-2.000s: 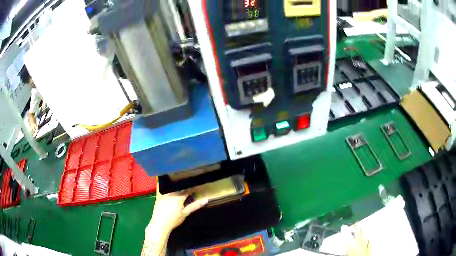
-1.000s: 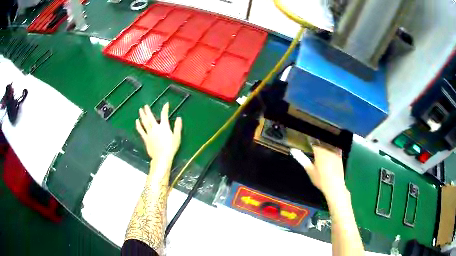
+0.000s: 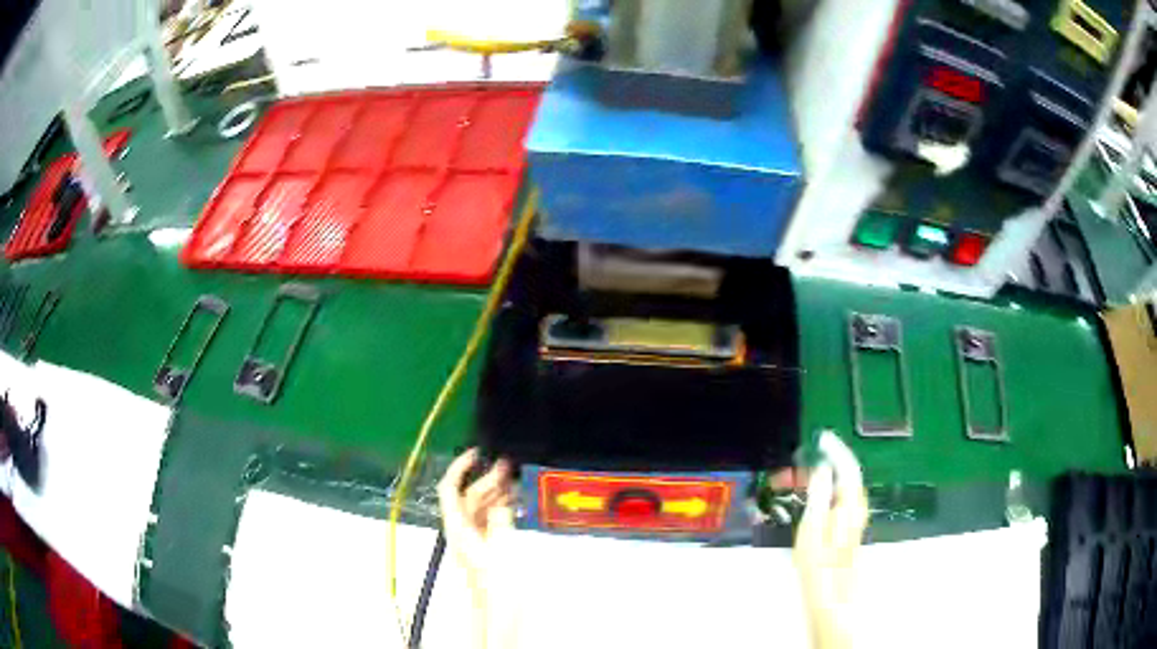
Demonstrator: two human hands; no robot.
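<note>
The black press bay is in the middle under the blue press head. A dark phone frame seems to lie on the gold-tan fixture inside it. The button panel, with yellow arrows and a red button, is on the base front. My left hand is at the base's left end, fingers bent and a little apart. My right hand, with a white fingertip, is at the right end. Both look empty; contact with the base sides is hard to tell.
Phone frames lie left and right of the press. A red tray is behind left; a black tray is at right. A yellow hose runs along the left side. The control box stands behind right.
My right hand has left the fixture and moved to the base's right end. My left hand has moved from near the left frames to the base's left end. The view has turned right.
</note>
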